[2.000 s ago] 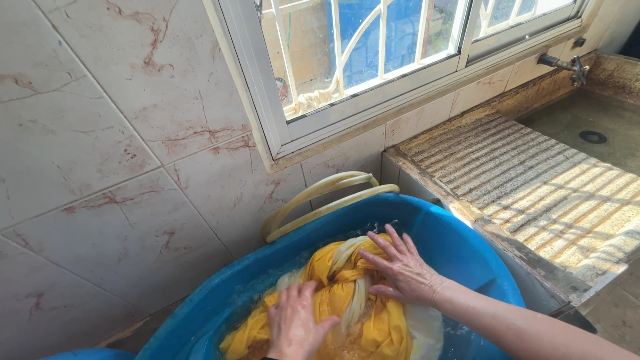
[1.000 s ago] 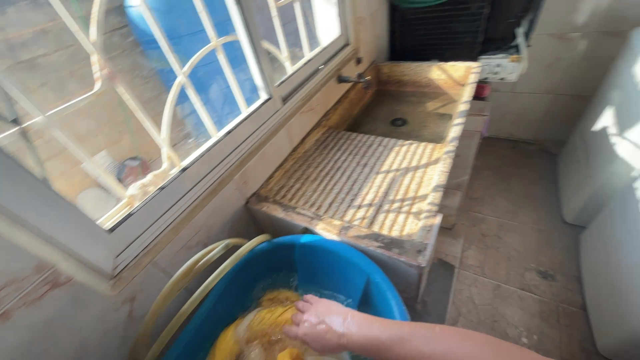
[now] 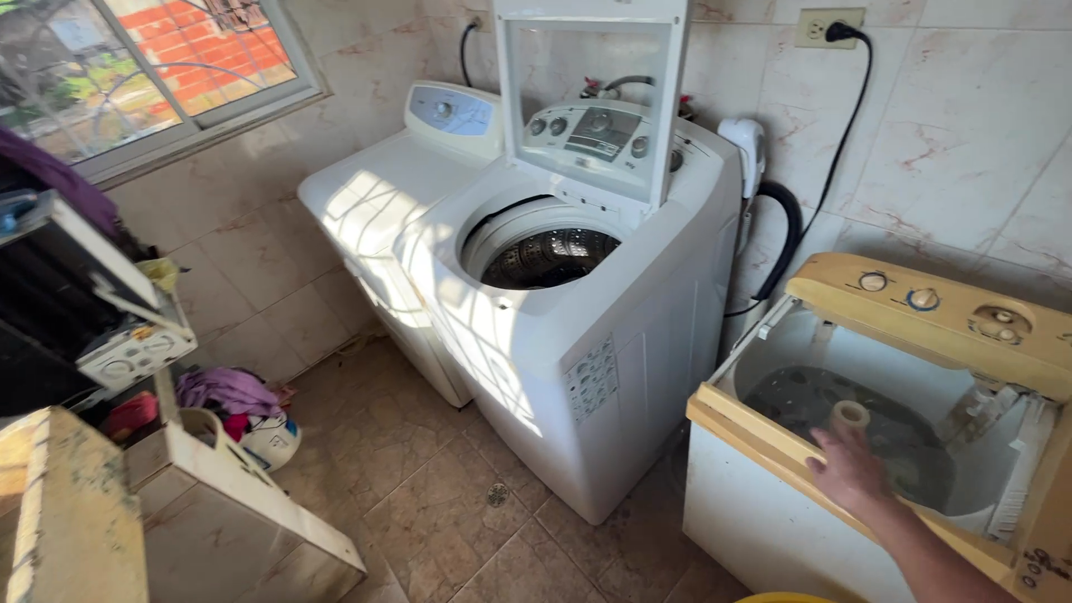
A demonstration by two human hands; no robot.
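Observation:
My right hand (image 3: 850, 469) is over the front rim of an old twin-tub washing machine (image 3: 779, 440) at the right, fingers spread, with nothing seen in it. Just beyond the fingertips, the top of a pale agitator (image 3: 851, 414) rises from greyish water (image 3: 913, 461) in the open tub. Whether the hand touches the rim or the agitator, I cannot tell. The machine's yellowed panel (image 3: 938, 303) has several knobs. Out of view is my left hand. A bit of a yellow rim (image 3: 783, 598) shows at the bottom edge.
A white top-loading washer (image 3: 536, 335) with its lid (image 3: 590, 109) raised stands mid-view, beside a white dryer (image 3: 377, 201). A floor drain (image 3: 497, 495) lies in the brown tiles. At left are a purple cloth (image 3: 226, 392), a white bucket (image 3: 272, 442) and the worn edge of a sink (image 3: 84, 511).
The view has swung far right, from the blue tub to the washing machines. My right hand has left the yellow cloth in the tub and is now over the twin-tub machine.

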